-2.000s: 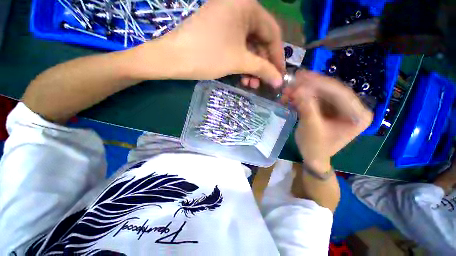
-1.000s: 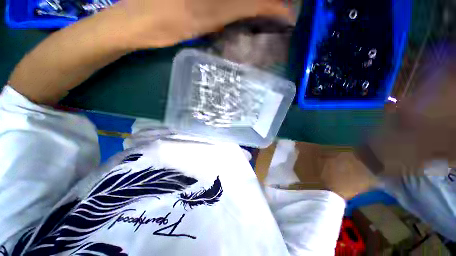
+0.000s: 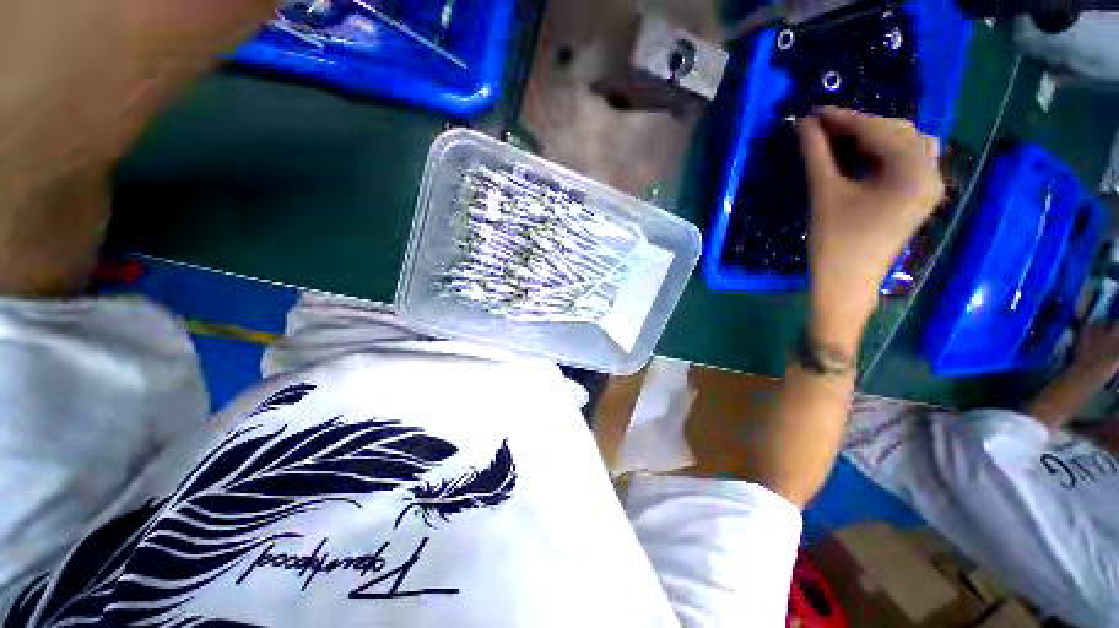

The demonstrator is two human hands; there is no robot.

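Observation:
My right hand (image 3: 874, 172) is over the blue bin of black rings (image 3: 726, 215), with thumb and fingertips close together at the rings. Whether a ring is between them cannot be seen. My left forearm (image 3: 74, 135) fills the upper left, blurred and close to the camera; the hand is cut off by the top edge. The clear plastic tub (image 3: 423, 233) lies nearest my body, with thin silver-white rods (image 3: 528, 252) side by side and a pale piece at its right end.
The press base (image 3: 589, 104) is behind the tub, with a small silver fixture (image 3: 681, 61) with a dark hole. A blue bin of rods (image 3: 472, 92) is at upper left. Another blue bin (image 3: 1012, 276) is at right, beside a neighbour's arm (image 3: 1080, 374) and white sleeve.
My right hand has moved from low right, where it was blurred, up to the black-ring bin. My left arm has swung up and left, uncovering the press base and fixture.

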